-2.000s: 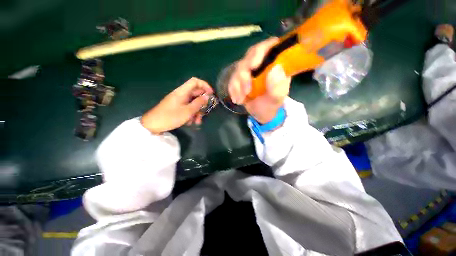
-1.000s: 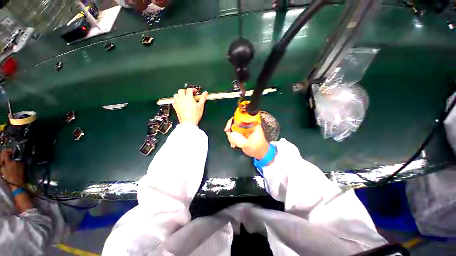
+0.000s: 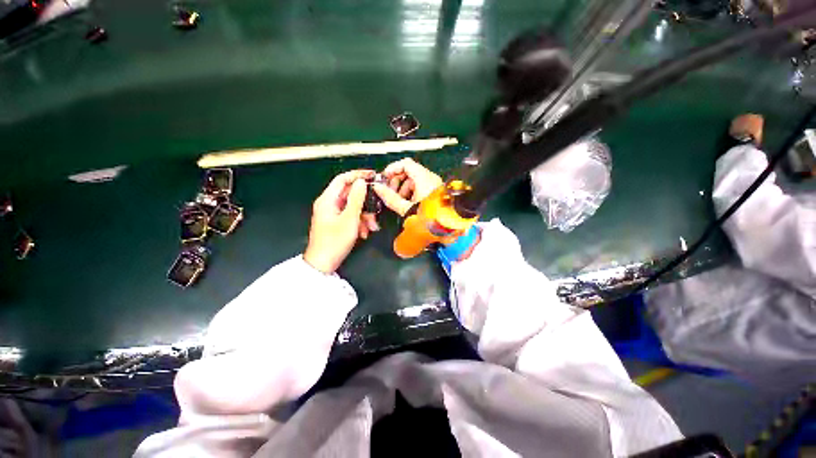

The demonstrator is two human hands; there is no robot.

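Observation:
My left hand (image 3: 336, 220) holds a small dark square housing (image 3: 373, 192) between its fingertips, above the green bench. My right hand (image 3: 417, 186) touches the same housing with its thumb and fingers. The orange electric screwdriver (image 3: 433, 221) lies in my right palm, with its black cable end pointing up and right. A blue strap (image 3: 459, 249) is on my right wrist. Several dark square housings (image 3: 194, 221) with shiny rims lie in a cluster left of my hands. Another housing (image 3: 404, 124) lies beyond the cream strip.
A cream strip (image 3: 327, 152) lies beyond my hands. A clear plastic bag (image 3: 573, 183) sits at the right beside a metal post. A blurred black ball (image 3: 534, 67) and cord hang at the upper right. Another person's hand (image 3: 746, 129) and white sleeve are at the far right.
My left hand has moved back from the strip and now holds a housing. My right hand has come to meet it, and the screwdriver is turned sideways in the palm.

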